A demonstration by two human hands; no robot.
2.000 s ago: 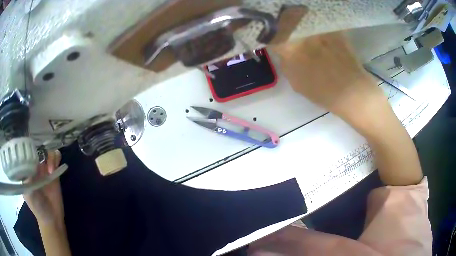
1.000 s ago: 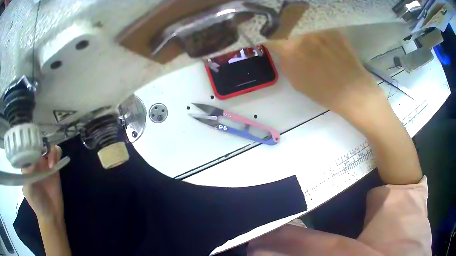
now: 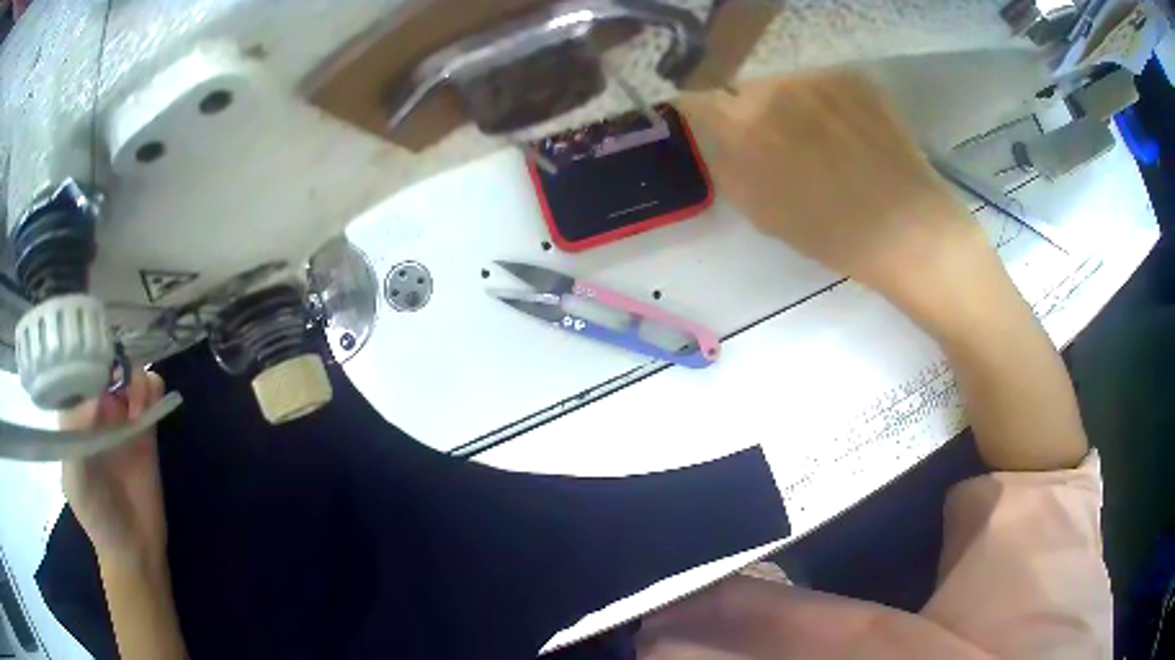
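The dark garment panel [image 3: 348, 516] lies over the machine bed and table edge, its square-ended strap reaching right. My left hand [image 3: 119, 451] is at the far left on the cloth's edge, partly behind the curved grey bar; its fingertips are hidden, so its grip is unclear. The smartphone [image 3: 625, 181] in a red case lies on the bed, its top edge under the machine arm. My right hand [image 3: 812, 168] is beside the phone's right side, blurred, its fingers hidden behind the machine arm. The thread snips [image 3: 612, 316] lie on the bed below the phone.
The machine head [image 3: 322, 168] spans the top. The ribbed white knob [image 3: 65, 348] and cream knob [image 3: 293, 388] stick out near the cloth. A thin pointed metal tool [image 3: 999, 206] lies at the right. The printed ruler scale [image 3: 902, 419] runs along the front edge.
The phone, snips and bed have shifted slightly upward in view, and the ribbed knob sits slightly higher than a second ago. Both hands stay in nearly the same places.
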